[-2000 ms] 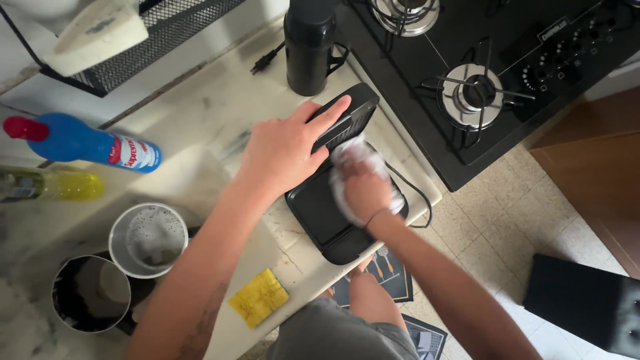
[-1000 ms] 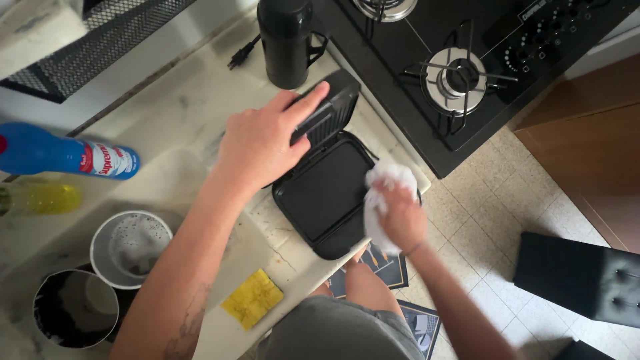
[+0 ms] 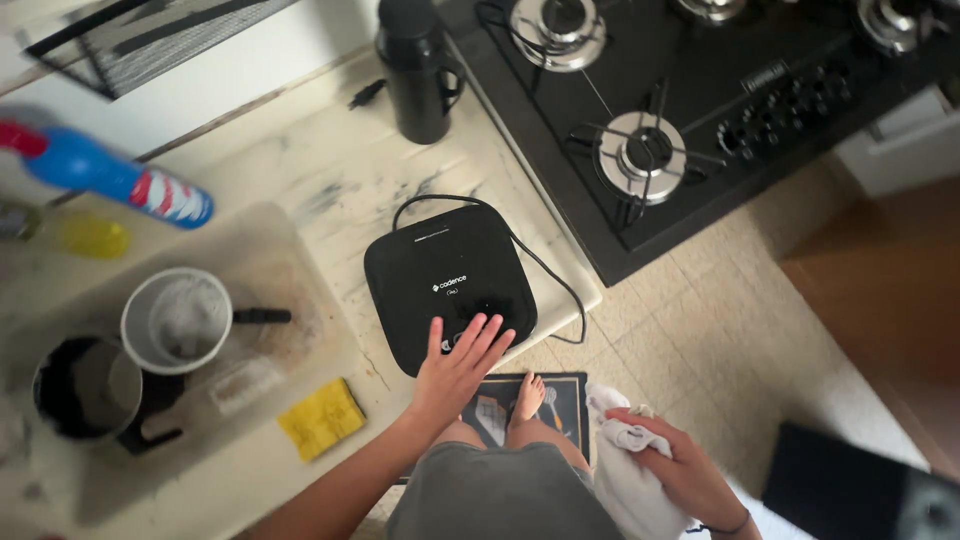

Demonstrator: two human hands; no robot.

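A black Cadence sandwich maker (image 3: 450,270) lies closed on the marble counter, its cord looping around its back and right side. My left hand (image 3: 456,367) rests flat on the front part of its lid, fingers spread, gripping nothing. To the right, beyond the counter's edge and above the floor, my right hand (image 3: 686,465) holds a bunched white cloth (image 3: 630,465) that hangs down. A yellow sponge cloth (image 3: 322,418) lies on the counter left of my left forearm.
A black thermos (image 3: 416,82) stands behind the sandwich maker, beside a plug (image 3: 367,94). The gas cooktop (image 3: 577,172) is at the right. In the sink (image 3: 300,255) are a pot with suds (image 3: 177,321) and a dark pot (image 3: 88,388). A blue bottle (image 3: 120,176) and a yellow one (image 3: 94,234) are at the left.
The sandwich maker stood open in both earlier frames and is now closed. My left hand has moved from its raised lid onto the closed top. My right hand has moved away from it with the cloth.
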